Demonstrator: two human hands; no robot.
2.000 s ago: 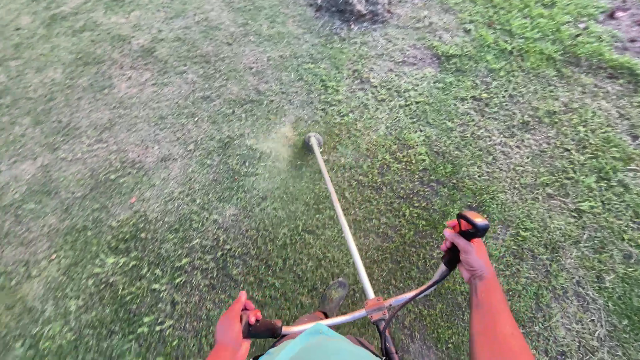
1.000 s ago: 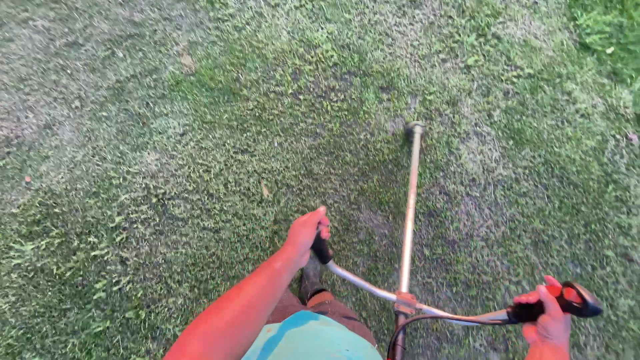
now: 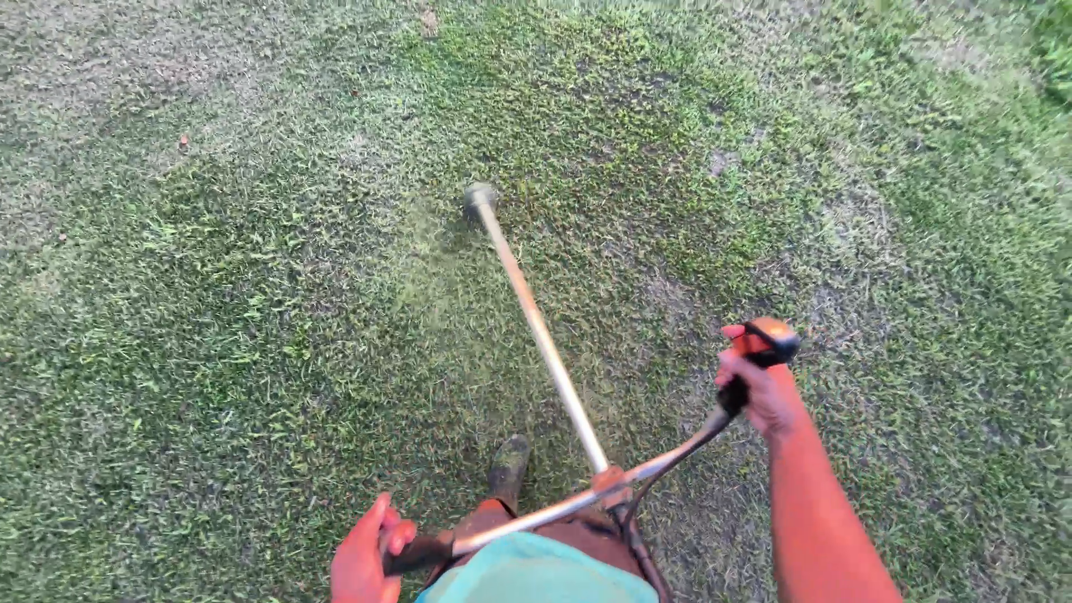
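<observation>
A brush cutter with a long metal shaft (image 3: pixel 544 339) reaches forward from my waist, its cutting head (image 3: pixel 480 201) low over the grass left of centre. My left hand (image 3: pixel 368 548) is wrapped around the black left grip (image 3: pixel 423 554) of the handlebar (image 3: pixel 548 512), near the bottom edge. Higher up on the right, my right hand (image 3: pixel 758 389) holds the black and orange throttle grip (image 3: pixel 766 342). A dark cable (image 3: pixel 670 469) runs from that grip down to the clamp (image 3: pixel 610 481) on the shaft. The cutting head's underside is hidden.
Short, patchy grass (image 3: pixel 251 335) with dry, pale spots surrounds me. Taller, greener growth (image 3: pixel 1057 42) stands at the upper right corner. One boot (image 3: pixel 508 469) shows just in front of the handlebar, left of the shaft.
The cutting head has swung left since one second ago. My left hand has drawn back toward the lower left, while my right hand has moved forward with its grip.
</observation>
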